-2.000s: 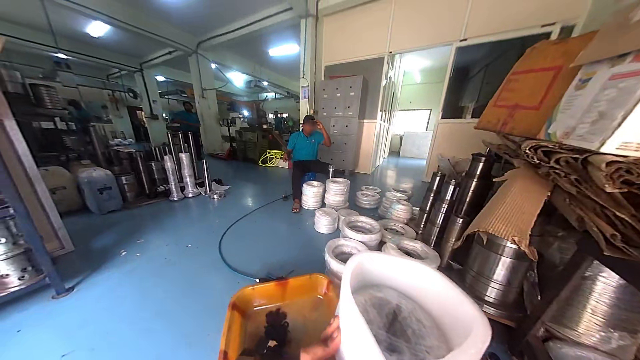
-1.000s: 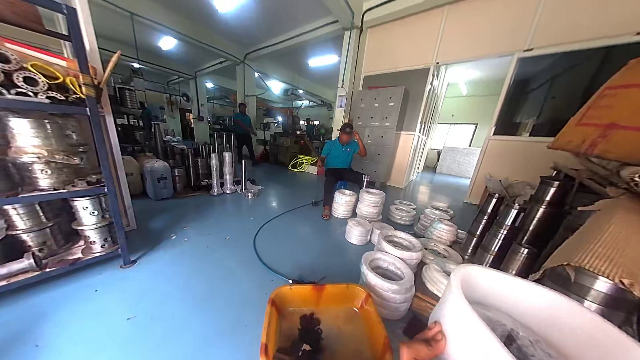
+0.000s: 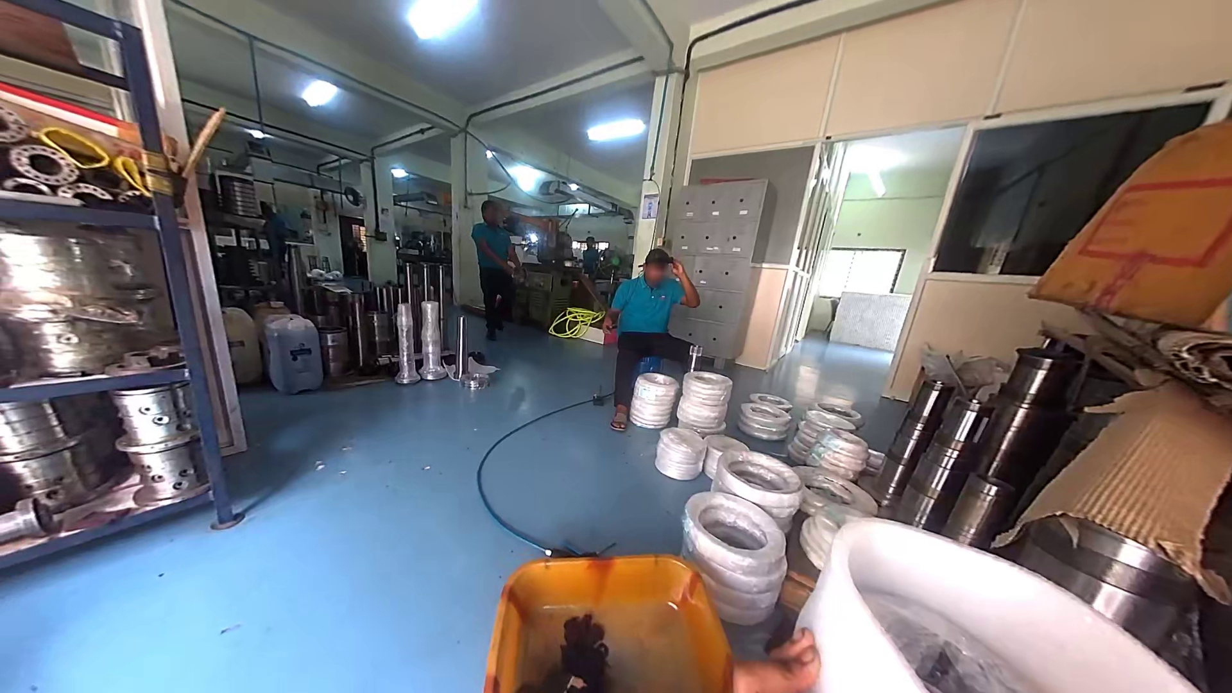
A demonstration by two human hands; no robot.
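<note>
My right hand (image 3: 782, 666) is at the bottom edge, its fingers at the left wall of a large white tub (image 3: 835, 616); whether they grip it cannot be told. Clear plastic and something dark lie inside the tub. Just left of the hand is an orange-yellow plastic tray (image 3: 707, 626) with reddish stains, holding murky liquid and a dark clump (image 3: 583, 647). My left hand is out of view. Beyond the tub stand stacks of rings wrapped in white film (image 3: 736, 558).
A person (image 3: 647, 308) sits behind the stacks; another person (image 3: 493, 260) stands farther back. A hose (image 3: 486, 452) curves over the blue floor. A metal shelf (image 3: 183, 318) with machined parts is at left. Steel cylinders (image 3: 938, 452) and cardboard (image 3: 1136, 481) crowd the right side.
The view has swung left, bringing the shelf fully in. The standing person at the back has changed stance. My right hand stays beside the white tub.
</note>
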